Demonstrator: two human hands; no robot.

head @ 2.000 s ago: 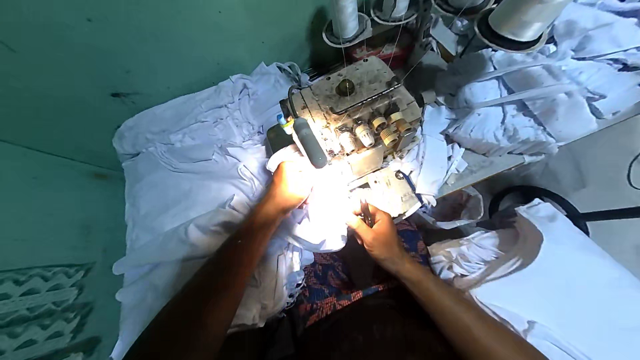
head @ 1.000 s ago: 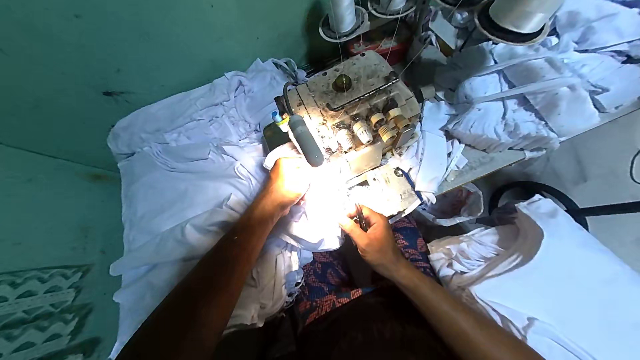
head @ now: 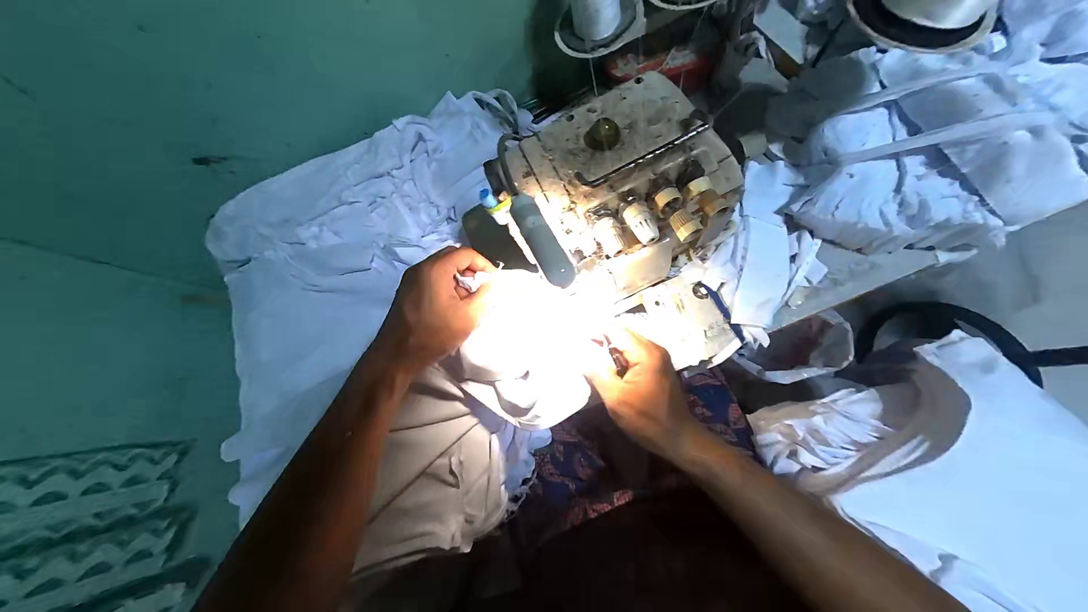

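Note:
An overlock sewing machine (head: 629,170) stands at the centre, its tension dials facing me and a lamp (head: 544,242) at its left side. White fabric (head: 527,365) lies in front of it, washed out by the glare. My left hand (head: 442,306) grips a bunched part of this fabric left of the lamp. My right hand (head: 637,382) is at the fabric's right side, thumb and fingers closed around a small dark tool, perhaps thread snips, partly hidden. The needle area is lost in the bright light.
A large heap of white fabric (head: 314,280) covers the left side by the green wall (head: 255,68). Bundled white pieces (head: 926,153) lie at the back right, below thread cones (head: 595,21). More white cloth (head: 1003,459) is at the right, near a black ring (head: 926,319).
My left hand has moved up and left from the glare, with a bit of fabric pinched in its fingers. The right hand stays near the machine's front.

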